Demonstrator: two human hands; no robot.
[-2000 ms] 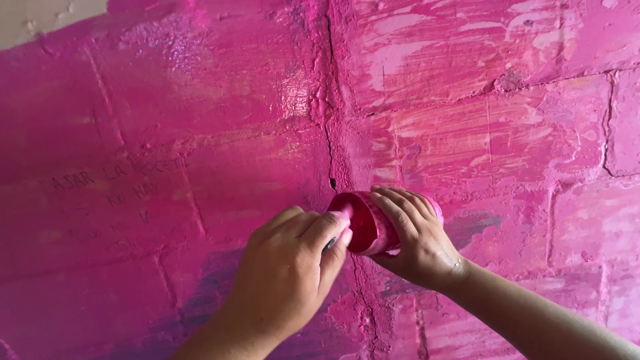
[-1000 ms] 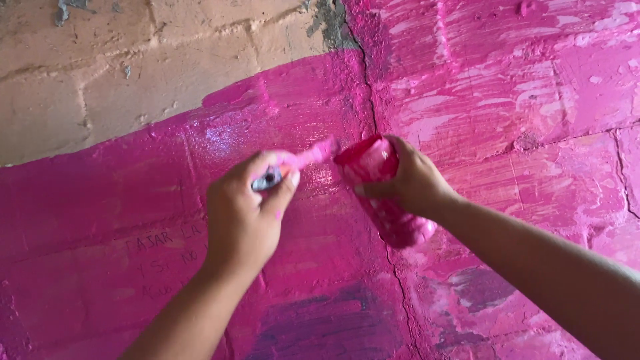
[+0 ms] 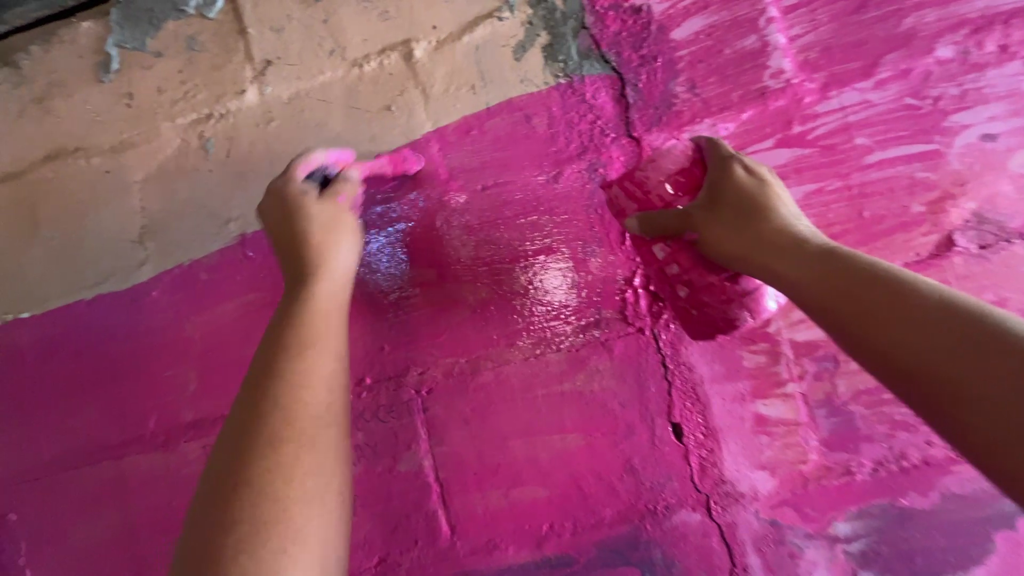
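My left hand (image 3: 316, 216) is closed around the handle of a paintbrush (image 3: 392, 164) coated in pink paint. The brush tip points right and lies at the wall, just below the slanted edge where pink paint meets beige. My right hand (image 3: 736, 204) grips a clear plastic container (image 3: 696, 288) smeared with pink paint, thumb on the near side. The container is tilted, its mouth toward the upper left, beside the crack in the wall. How much paint it holds cannot be seen. Wet pink paint (image 3: 548, 288) shines between my hands.
A block wall (image 3: 512, 448) fills the view, with raised joints and faint handwriting. Its upper left is beige (image 3: 320, 104), with grey bare patches (image 3: 564, 40). A long vertical crack (image 3: 676, 432) runs down right of the middle. A dark edge crosses the top left corner.
Two seconds ago the brush was at the container's mouth. The hands have since moved apart, and the brush has gone left and up to the pink edge. The view has shifted, showing more beige wall.
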